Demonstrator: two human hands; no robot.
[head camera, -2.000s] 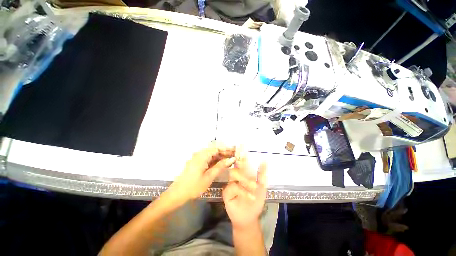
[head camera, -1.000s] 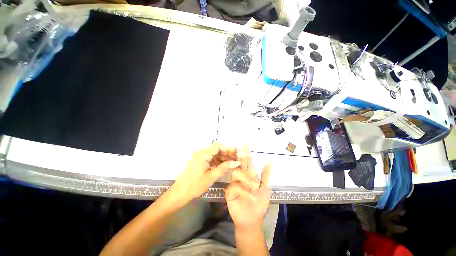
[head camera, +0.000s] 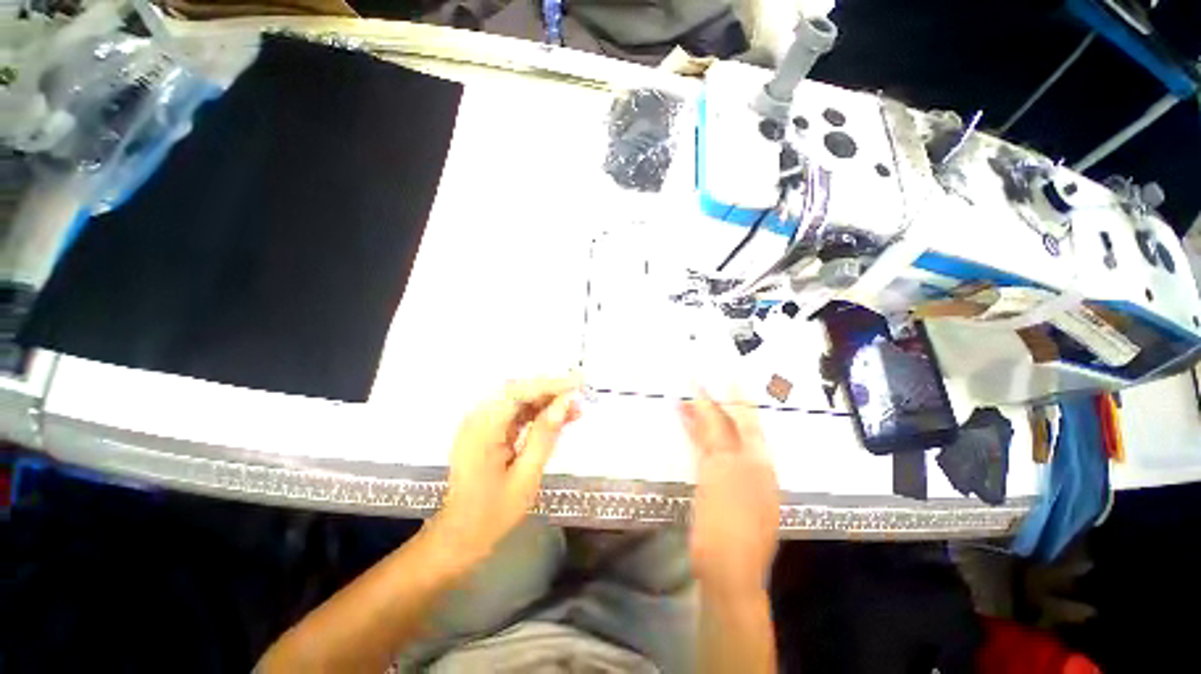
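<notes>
My left hand (head camera: 498, 461) is over the front of the white table, thumb and index fingertips close together; anything between them is too small and overexposed to tell. My right hand (head camera: 738, 494) is to its right, apart from it, slightly blurred, its fingertips pointing to the machine bed; I cannot tell if it holds anything. A large flat black fabric panel (head camera: 264, 224) lies on the left, touched by neither hand. The white sewing machine (head camera: 817, 165) with a blue stripe stands behind and right, its needle area partly hidden by its head.
A smartphone (head camera: 898, 395) lies right of the needle, with dark scraps (head camera: 977, 454) beside it. A small brown square (head camera: 780, 387) lies on the bed. A glossy dark packet (head camera: 641, 140) is behind. Clear plastic bags (head camera: 112, 99) are far left. A blue cloth strip (head camera: 1069, 474) hangs over the front edge.
My hands were close together; now they are apart. My right hand has moved right and turned its fingers forward. My left hand has shifted slightly left. The whole view has shifted slightly.
</notes>
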